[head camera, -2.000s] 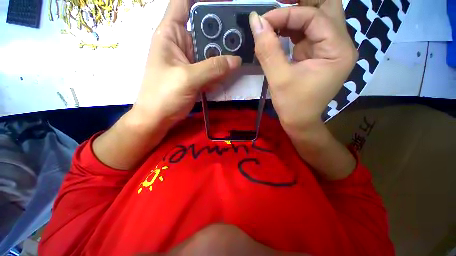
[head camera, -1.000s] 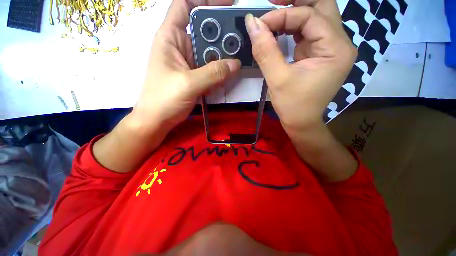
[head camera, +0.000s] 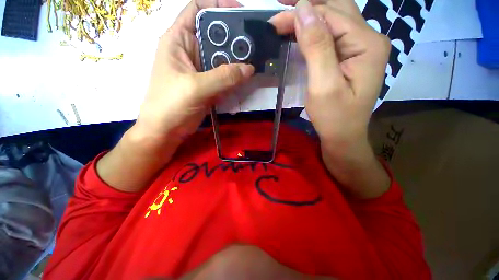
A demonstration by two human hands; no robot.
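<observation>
A phone frame [head camera: 278, 101] with a silver rim and open window hangs upright over my lap, its black camera end with three silver-ringed circles at the top. My left hand [head camera: 189, 82] grips the camera end from the left, thumb on its face below the circles. A matte black sticker [head camera: 258, 39] lies beside the circles on the camera end. My right hand [head camera: 342, 60] is at the right edge, its index fingertip by the sticker's upper right and thumb raised. Whether the right fingertips pinch anything cannot be told.
A tangled gold flex pile [head camera: 87, 22] lies at upper left, beside a dark flat pad [head camera: 20, 18]. A sticker sheet [head camera: 395, 41] with black notched shapes lies behind my right hand. A blue object [head camera: 487, 33] stands at the right edge. Grey fabric shows at lower left.
The frame and my left hand have shifted slightly left. My right thumb has lifted off the camera end and moved right, showing more of the black sticker and a small gold dot.
</observation>
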